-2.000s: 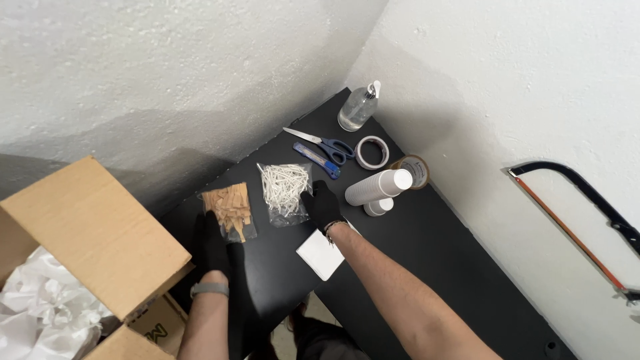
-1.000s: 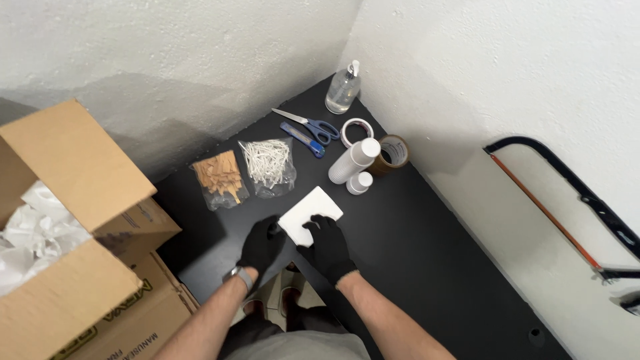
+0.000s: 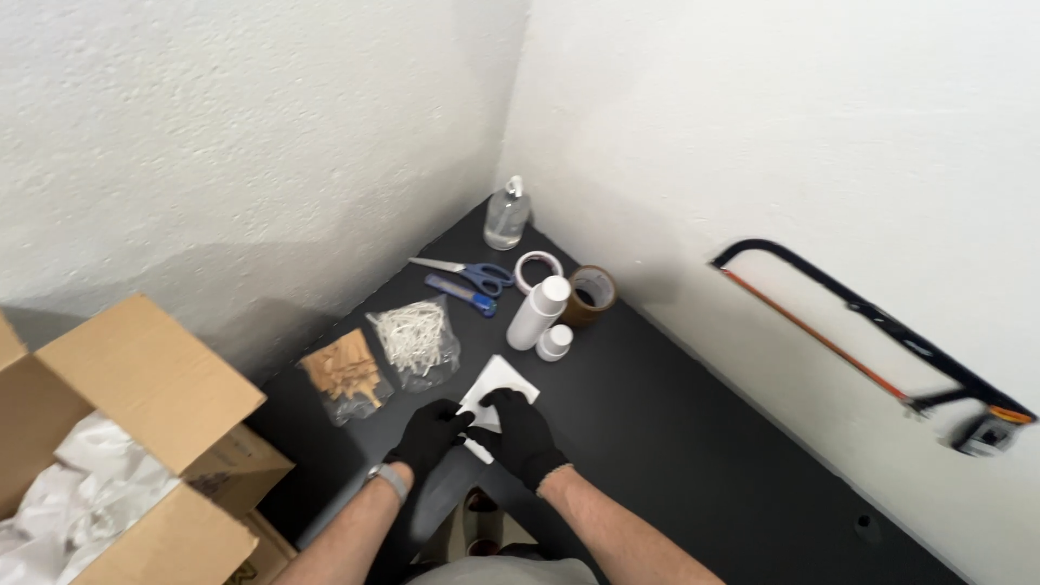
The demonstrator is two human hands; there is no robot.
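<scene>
Both hands wear black gloves and meet at a stack of white paper or cloth (image 3: pixel 501 376) near the front edge of the black table (image 3: pixel 650 455). My left hand (image 3: pixel 431 435) pinches its left edge, fingertips close to my right hand (image 3: pixel 520 435), whose fingers lie bent over the top. Part of the white stack is hidden under the hands. Beyond my left hand lie a clear bag of brown paper strips (image 3: pixel 348 370) and a clear bag of white strands (image 3: pixel 414 337). A tall white bottle (image 3: pixel 536 315) and a small white bottle (image 3: pixel 555 343) stand beyond the stack.
Blue-handled scissors (image 3: pixel 479 275), a blue utility knife (image 3: pixel 460 294), white tape (image 3: pixel 538 271), brown packing tape (image 3: pixel 591 296) and a clear pump bottle (image 3: pixel 507 219) are at the back corner. An open cardboard box (image 3: pixel 154 382) with white paper stands left. A hacksaw (image 3: pixel 845 325) hangs on the right wall.
My left hand has moved from beside the bag of brown strips to the white stack. My right hand has come from beside the bag of white strands onto it. The view has shifted.
</scene>
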